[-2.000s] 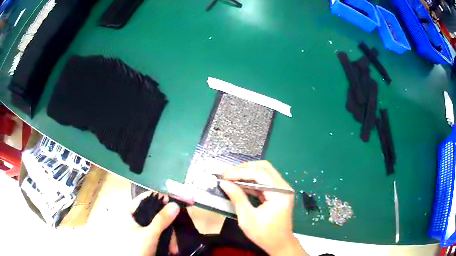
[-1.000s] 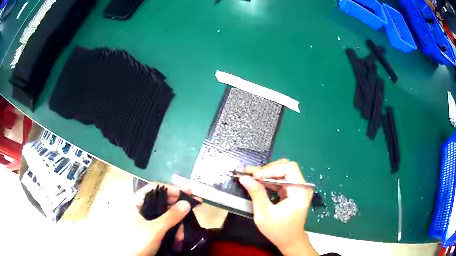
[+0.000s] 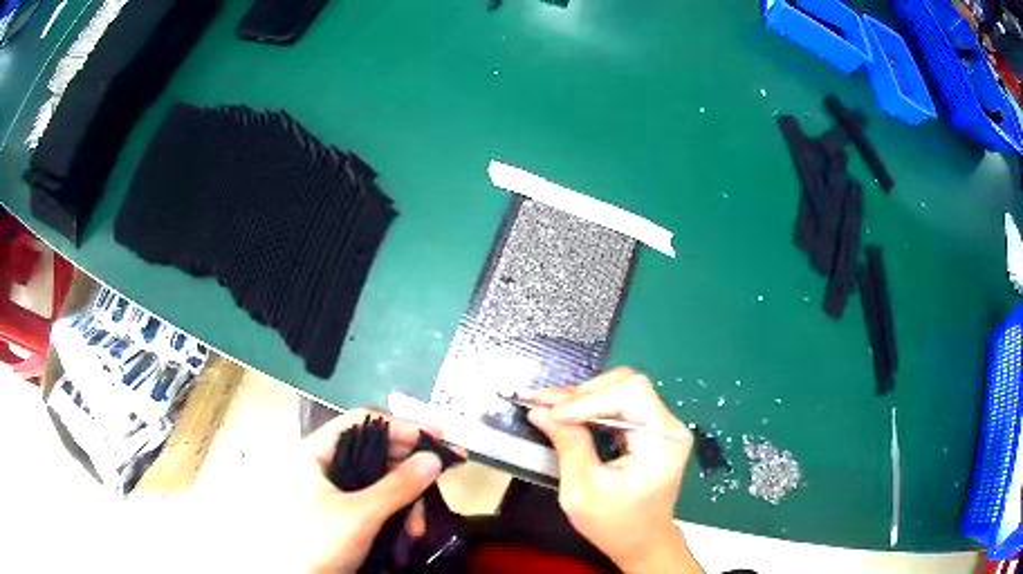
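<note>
My right hand (image 3: 623, 460) holds slim tweezers (image 3: 634, 426) like a pen, tips over the bare shiny near end of the taped sheet of small parts (image 3: 561, 275). The sheet's far part is covered in grey speckles. White tape (image 3: 578, 206) crosses its far end and another strip crosses its near end. My left hand (image 3: 376, 493) holds a bunch of black straps (image 3: 361, 451) at the table's near edge, one strap end pointing toward the sheet. A heap of tiny silver parts (image 3: 772, 469) lies right of my right hand, beside small black bits (image 3: 709, 451). Whether the tweezers grip anything is not visible.
Stacked black straps (image 3: 252, 224) lie left, with a long black row (image 3: 123, 101) beyond. Loose black straps (image 3: 825, 202) and a thin silver sliver (image 3: 895, 477) lie right. Blue bins (image 3: 819, 28) stand far right, a blue basket (image 3: 996, 437) at the right edge. Bagged parts (image 3: 129, 381) lie below left.
The view has shifted, so the sheet sits further right and higher than in the earliest frame. Since the middle frame, my right hand and the tweezers have moved slightly left. Both hands keep their holds.
</note>
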